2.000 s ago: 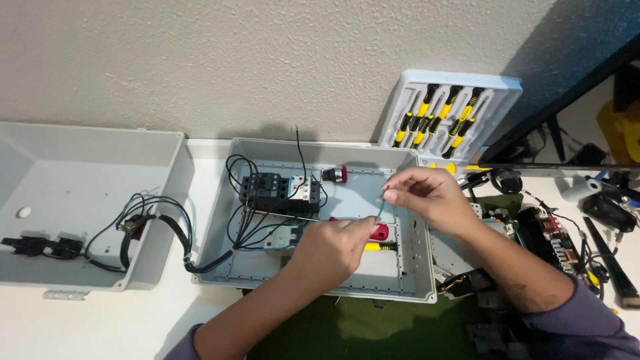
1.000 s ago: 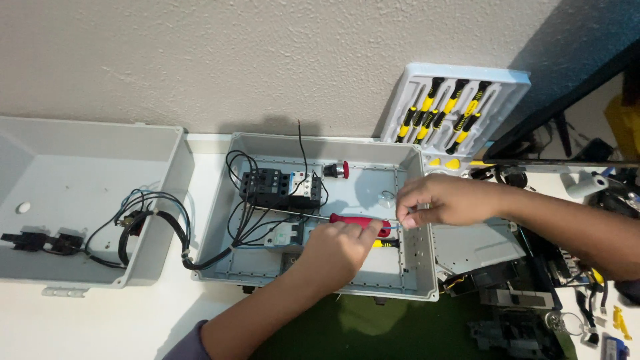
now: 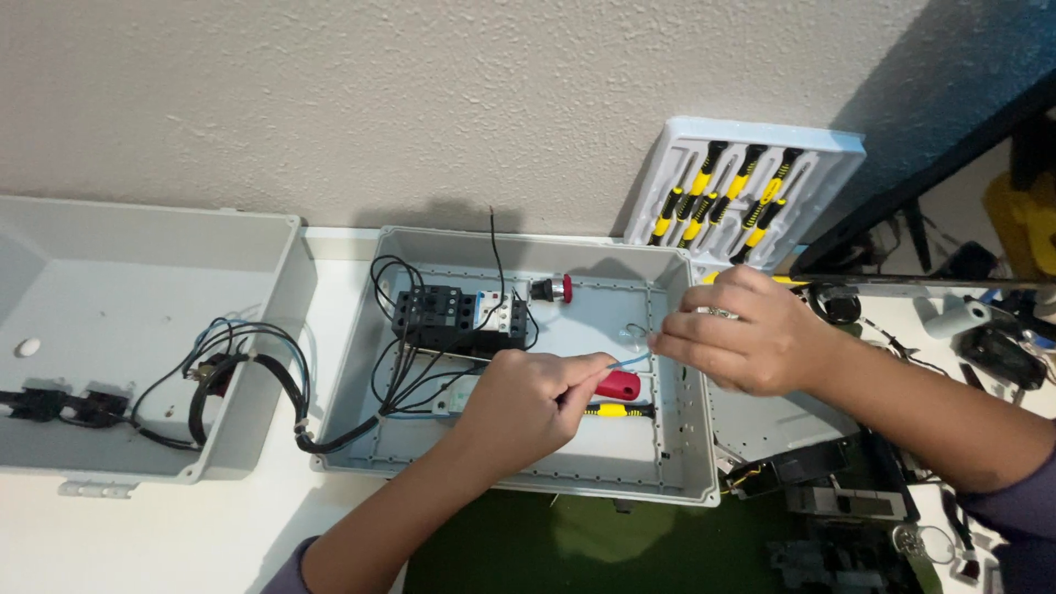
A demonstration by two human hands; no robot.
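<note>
Over a grey plastic enclosure [image 3: 536,487], my left hand [image 3: 536,396] pinches a blue wire [image 3: 631,361] between thumb and forefinger. My right hand [image 3: 734,334] has its fingertips at the wire's other end, above the enclosure's right wall. Inside the box sit a black contactor [image 3: 425,313] with a white-fronted relay module [image 3: 492,311] beside it, and a red-capped push button [image 3: 565,289]. A red handle [image 3: 620,384] and a yellow-and-black screwdriver [image 3: 615,410] lie just right of my left hand, partly hidden by it. Black wires [image 3: 402,371] run from the contactor into a sleeved bundle [image 3: 330,445].
The bundle leads to a second grey enclosure part [image 3: 280,330] at left. A tray of precision screwdrivers [image 3: 747,132] leans on the wall at back right. Electronic parts and cables [image 3: 907,355] crowd the right side, and a green mat [image 3: 495,544] lies in front.
My left hand has stayed over the box, and the blue wire now shows stretched between both hands. The right arm has shifted its angle since two seconds ago.
</note>
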